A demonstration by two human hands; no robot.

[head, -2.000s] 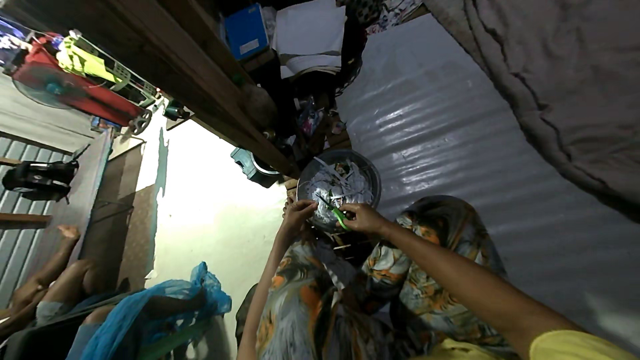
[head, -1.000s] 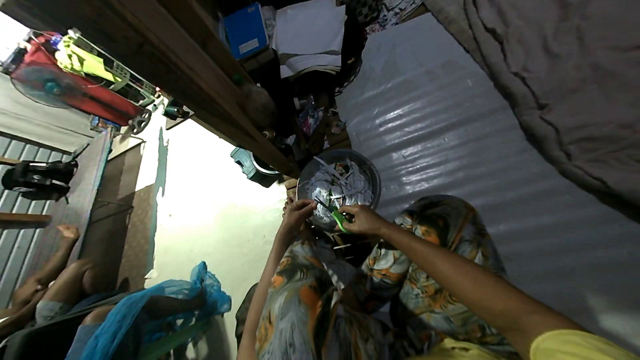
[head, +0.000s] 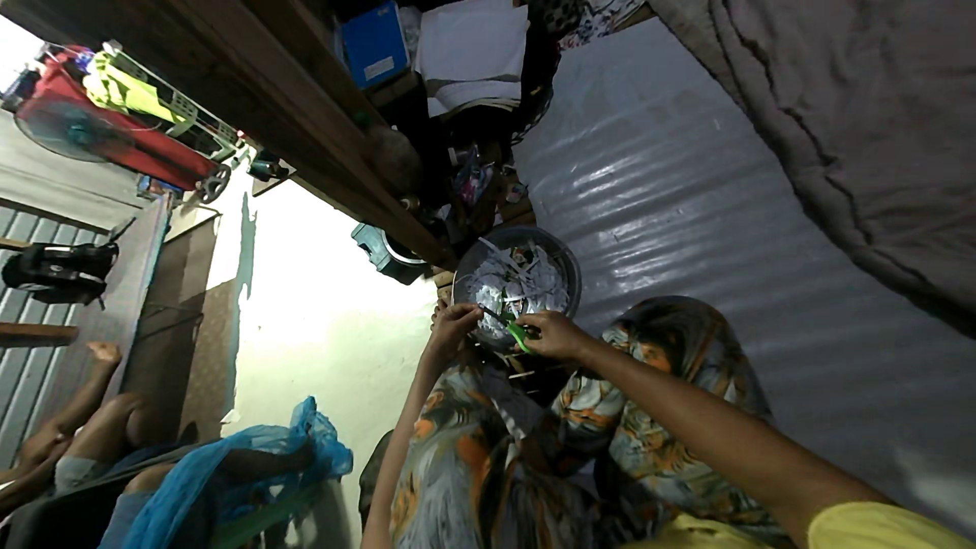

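My right hand (head: 550, 334) holds a pair of scissors with green handles (head: 520, 335) over the near rim of a round basin (head: 573, 284). The dark blades point left, toward my left hand (head: 456, 320), which is at the basin's near left edge. Its fingertips are pinched together near the blade tips; whether something small is between them is too small to tell. Thin cut white strips (head: 543, 276), which look like paper, lie heaped in the basin below my hands.
A grey corrugated sheet (head: 625, 191) lies right of the basin, with brown cloth (head: 877, 114) beyond. A wooden beam (head: 305, 114) runs at upper left, near a teal container (head: 385, 255). Papers (head: 473, 42) and a blue box (head: 374, 42) stand ahead. Another person's legs (head: 99, 427) show at left.
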